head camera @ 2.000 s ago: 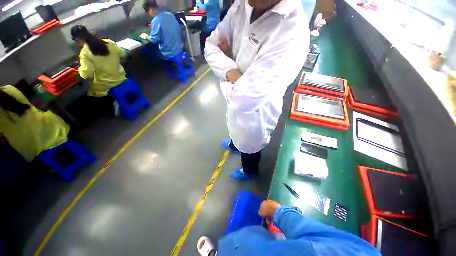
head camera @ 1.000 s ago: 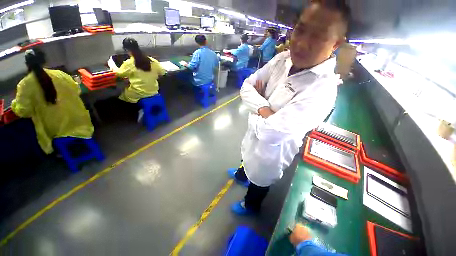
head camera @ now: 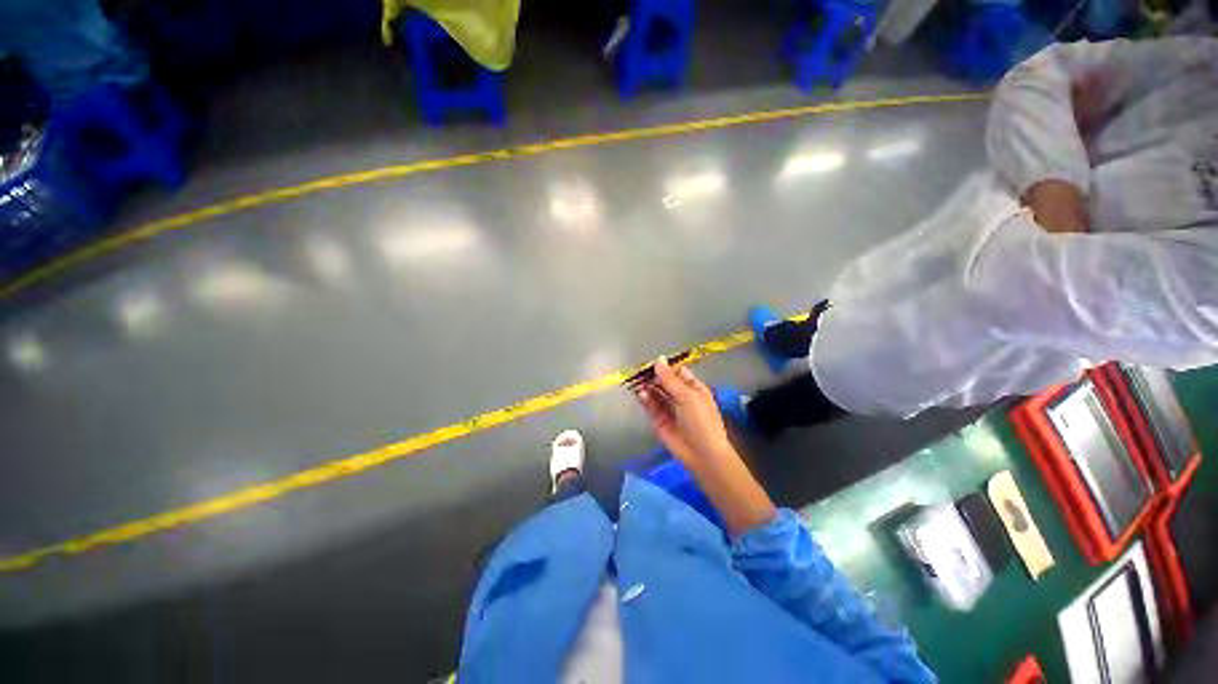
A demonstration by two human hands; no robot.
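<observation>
My right hand (head camera: 687, 412) is raised over the floor in front of my blue coat. Its fingertips are closed on a thin dark stick that looks like tweezers (head camera: 679, 360). The stick lies roughly level, and its tips are too small to make out. My left hand is not in view.
A green-matted bench (head camera: 851, 519) at the lower right holds a white packet (head camera: 947, 553), a dark phone (head camera: 984, 531), a white sheet with a black frame (head camera: 1119, 625) and red trays with panels (head camera: 1098, 461). A person in a white coat (head camera: 935, 314) stands beside it. Blue stools (head camera: 454, 74) stand across the aisle.
My view has swung down and turned. My right hand was at the bench, where the dark stick lay two seconds ago; now it is over the floor with a dark stick in its fingers.
</observation>
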